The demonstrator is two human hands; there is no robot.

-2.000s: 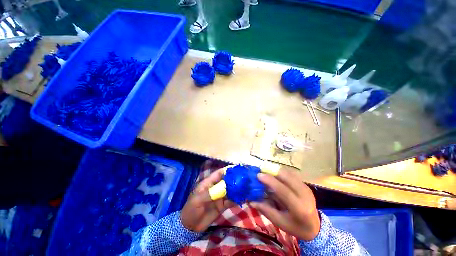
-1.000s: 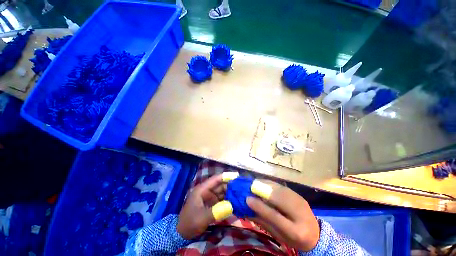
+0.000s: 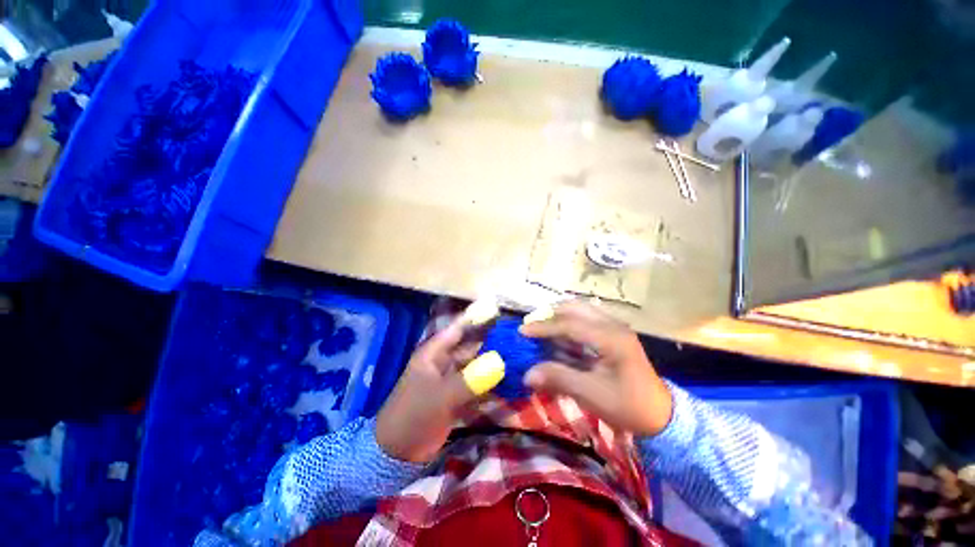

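Note:
A deep blue, spiky, rounded hair part (image 3: 511, 358) is held over the lap, just below the bench's front edge. My left hand (image 3: 433, 390) grips it from the left, with yellow cots on its fingertips. My right hand (image 3: 599, 369) grips it from the right, its fingertips on the part's top and right side; a pale yellow cot shows on a fingertip. The fingers hide part of its surface.
A blue parts bin (image 3: 230, 203) stands at left on the bench (image 3: 428, 214). Paired blue tufts (image 3: 402, 86) lie behind. A glue dish (image 3: 607, 251), sticks (image 3: 678, 171), white bottles (image 3: 733, 128) and a clear-walled box (image 3: 741, 235) are ahead and right. Blue bins (image 3: 369, 353) flank the lap.
The view has tilted lower, so bench items sit higher and the sandalled feet are gone. Both hands still hold the blue part, with the fingers shifted around it.

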